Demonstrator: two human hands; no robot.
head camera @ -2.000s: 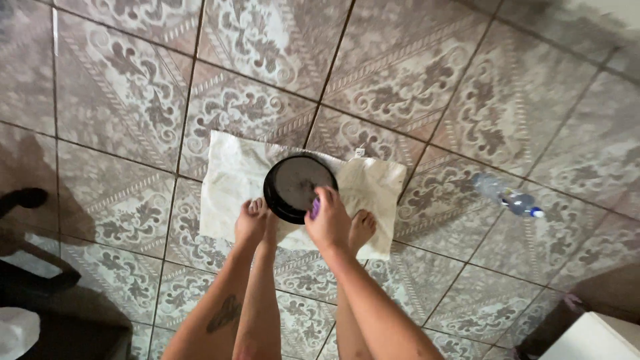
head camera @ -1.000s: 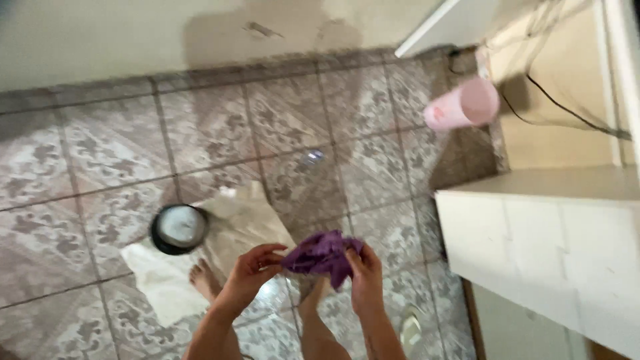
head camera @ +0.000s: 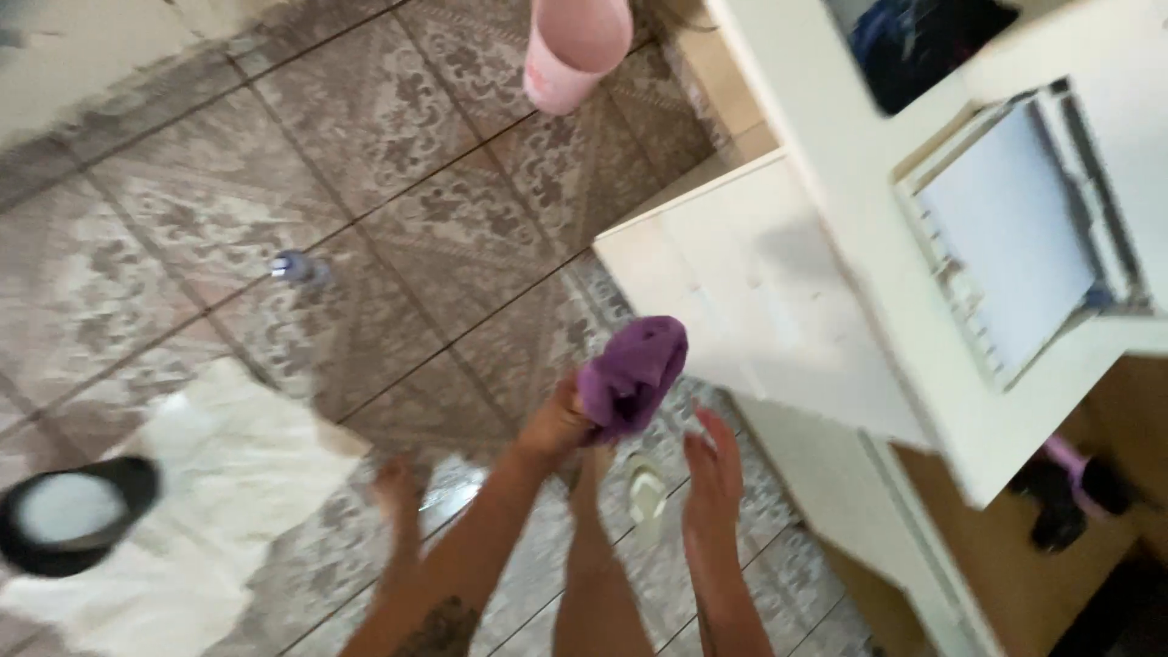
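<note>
My left hand (head camera: 555,422) grips a bunched purple cloth (head camera: 634,376), held up above the tiled floor near the middle of the view. To its right, my right hand (head camera: 714,461) is off the cloth, fingers apart and holding nothing. At the lower left a round black container (head camera: 139,488), with something pale and round inside, stands on a white cloth (head camera: 214,456) spread over the floor. The picture is blurred, so the contents cannot be told.
A pink bin (head camera: 575,55) stands at the top. A plastic bottle with a blue cap (head camera: 292,266) lies on the tiles. White furniture (head camera: 757,283) fills the right side, with an open ring binder (head camera: 1013,237) on it. A pale flip-flop (head camera: 646,493) lies near my feet.
Two seconds ago my hands were at the black container; one second ago both held the purple cloth. Now my right hand has let go of it. The view has swung toward the white furniture.
</note>
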